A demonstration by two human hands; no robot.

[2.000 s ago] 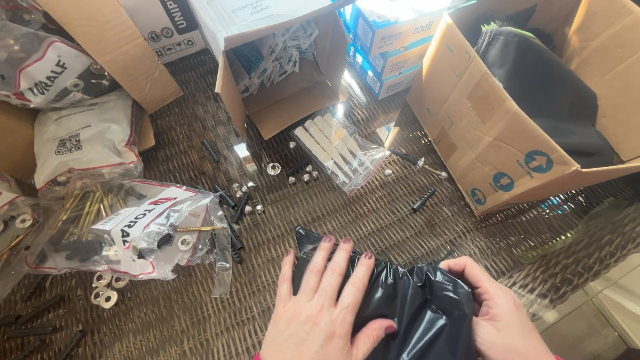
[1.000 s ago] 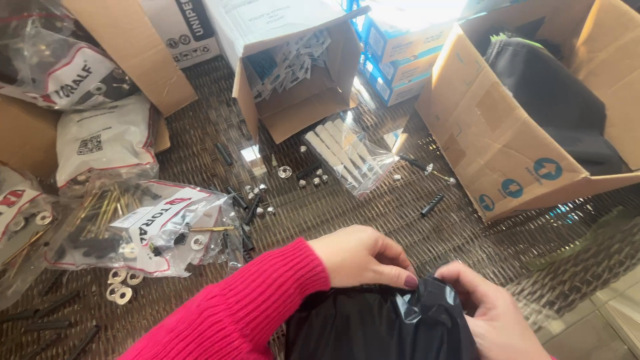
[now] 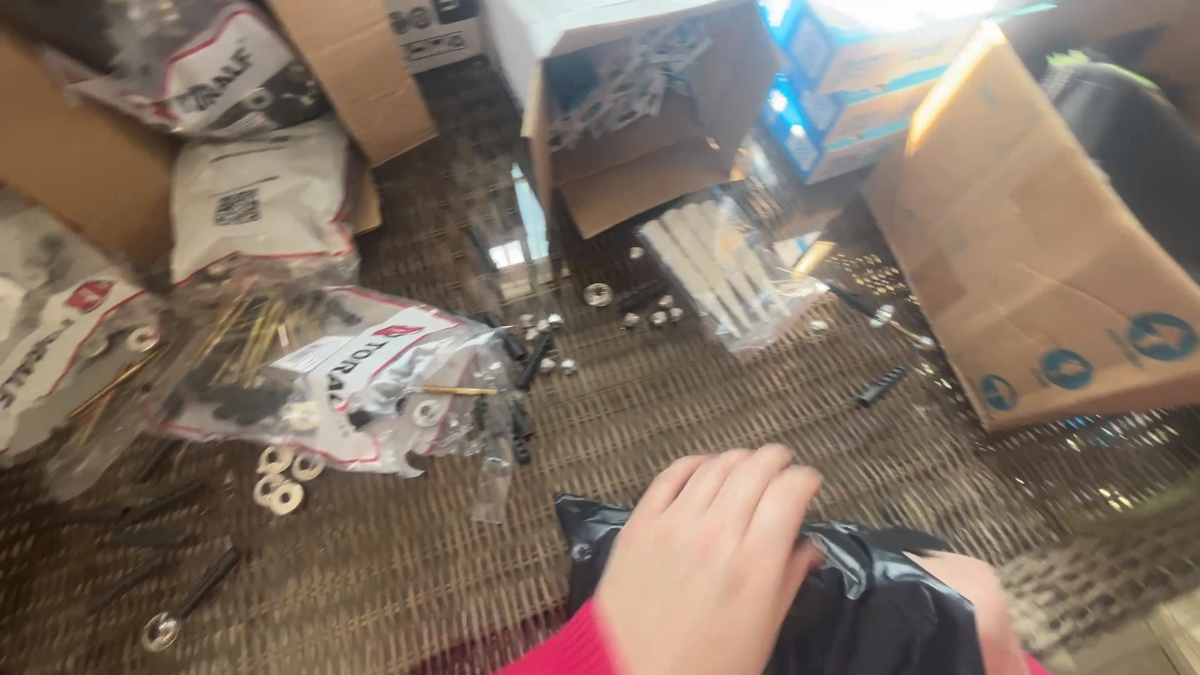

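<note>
A shiny black plastic bag [image 3: 872, 609] lies at the bottom of the view, its upper edge bunched. Across its top rests my left hand [image 3: 717, 553], fingers bent together and the thumb curled at the plastic. My right hand [image 3: 975, 605] is at the bag's right side, mostly hidden behind it, so its fingers do not show. Beyond the bag lies a clear packet of pale sticks [image 3: 722, 272], with small metal nuts [image 3: 656, 314] beside it. A black ribbed wall plug [image 3: 881, 385] lies on the woven surface.
Clear bags of fasteners [image 3: 375, 384] fill the left, with metal washers [image 3: 286, 497] and black plugs [image 3: 141, 539] below. An open carton of small packets [image 3: 647, 178] stands at the back, near blue-and-white boxes [image 3: 844, 112]. A cardboard box [image 3: 1050, 253] holding black material stands right.
My left hand has moved from spread flat on the black bag, to its top edge with fingers bent, to lying across its upper left part. The right hand stays at the bag's right side.
</note>
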